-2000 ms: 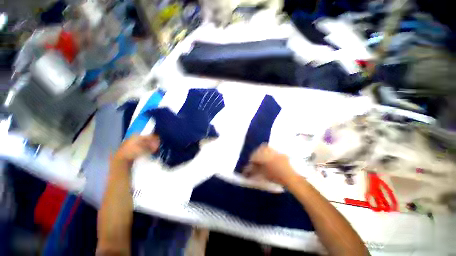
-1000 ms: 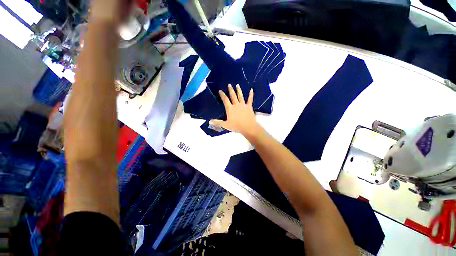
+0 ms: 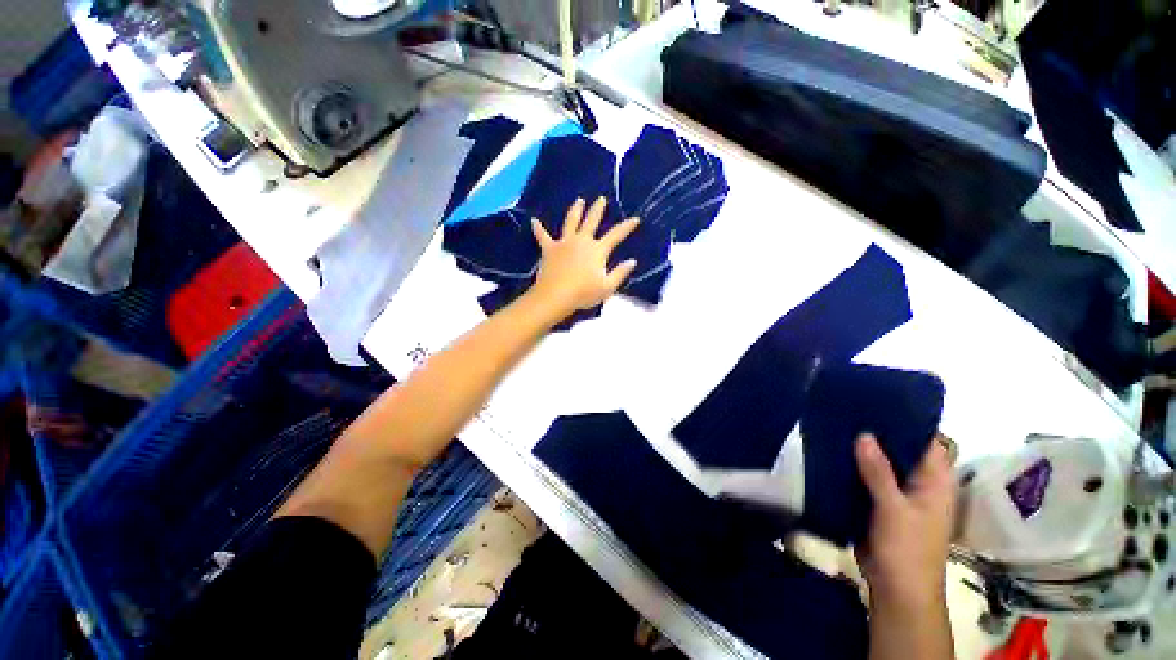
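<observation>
My left hand [image 3: 583,264] lies with spread fingers on a fanned stack of navy cut pieces [image 3: 671,181] at the table's upper left. My right hand [image 3: 907,496] grips a navy piece [image 3: 864,419] near the machine head, thumb on top; its lower end is hidden by the hand. A curved navy piece [image 3: 761,393] lies flat just left of it, partly under it. Another long navy piece [image 3: 645,484] lies along the front edge, reaching below the right hand.
The cream machine head [image 3: 1051,496] stands at right, with red shears handles [image 3: 1021,642] at the bottom edge. Another machine [image 3: 310,77] stands at upper left beside a grey-blue piece [image 3: 393,213]. A dark bundle [image 3: 851,129] lies behind the table. Blue crates are below left.
The left hand has come down onto the stack, where the right hand lay before. The right hand has moved right and now holds a navy piece. The view has shifted.
</observation>
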